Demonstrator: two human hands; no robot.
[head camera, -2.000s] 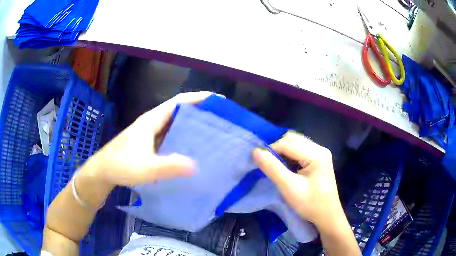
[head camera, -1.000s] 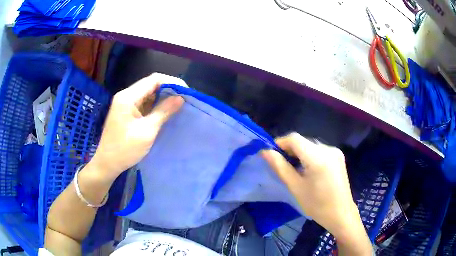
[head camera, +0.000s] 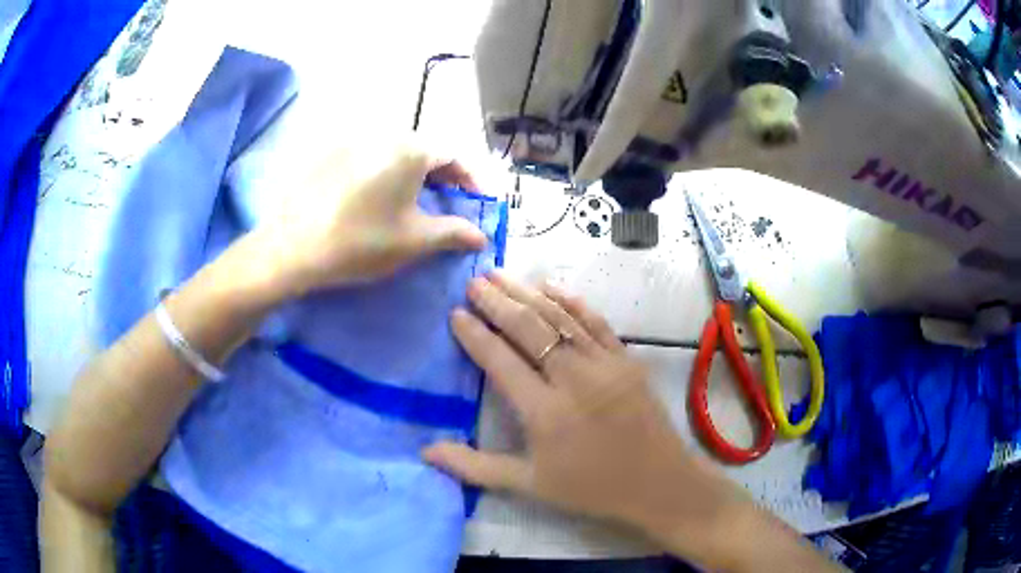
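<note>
The garment panel, pale blue-grey side up with bright blue strips, lies on the white table left of the presser foot. Its right edge runs towards me from just in front of the foot. My left hand holds the panel's far right corner, with the thumb on top and the other fingers partly hidden. My right hand lies flat along the right edge, palm down, fingers slightly apart, thumb on the panel. The cream-white sewing machine head stands over the far side.
Scissors with red and yellow handles lie right of my right hand, blades pointing away. Bunched small blue pieces lie at the right by the machine base. More bright blue fabric hangs along the left edge. A bent metal rod stands behind my left hand.
The panel has moved from above my lap onto the table beside the needle. The view has shifted to the machine. My right hand has gone from pinching the fabric to lying flat on it.
</note>
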